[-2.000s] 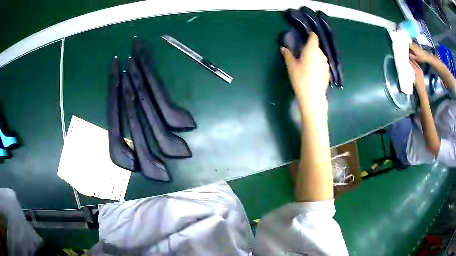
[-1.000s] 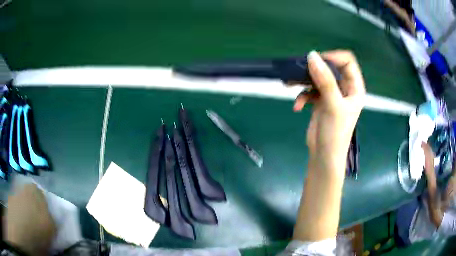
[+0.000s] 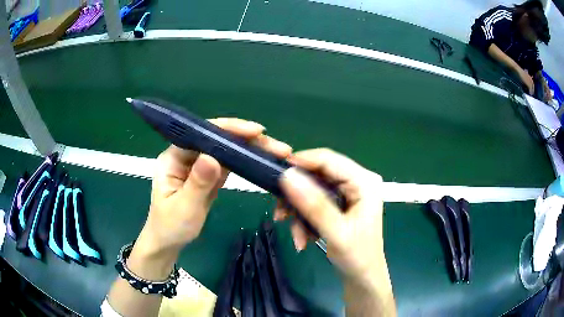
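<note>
A black pen body [image 3: 232,148] is held up in both hands over the far rail, slanting from its pale nozzle tip at the upper left to its wide end at the lower right. My left hand [image 3: 188,192] grips its middle, behind the side slots. My right hand [image 3: 337,213] grips the wide rear, which the fingers partly hide. Several black pens [image 3: 256,275] lie below on the bench, and three more black pens [image 3: 454,235] lie to the right. The craft knife [image 3: 321,246] is mostly hidden behind my right hand.
Blue-and-black pens [image 3: 65,217] lie at left. The paper pad [image 3: 188,297] is beside my left wrist. A white rail [image 3: 433,193] borders the green belt [image 3: 371,130]. A clear ring [image 3: 527,260] and white cloth [image 3: 547,232] are at right. A person [image 3: 513,43] sits at far right.
The view has tilted up and shows the far bench. My left hand has come in and taken hold of the pen. The pen has moved toward the middle, nozzle tip raised to the left.
</note>
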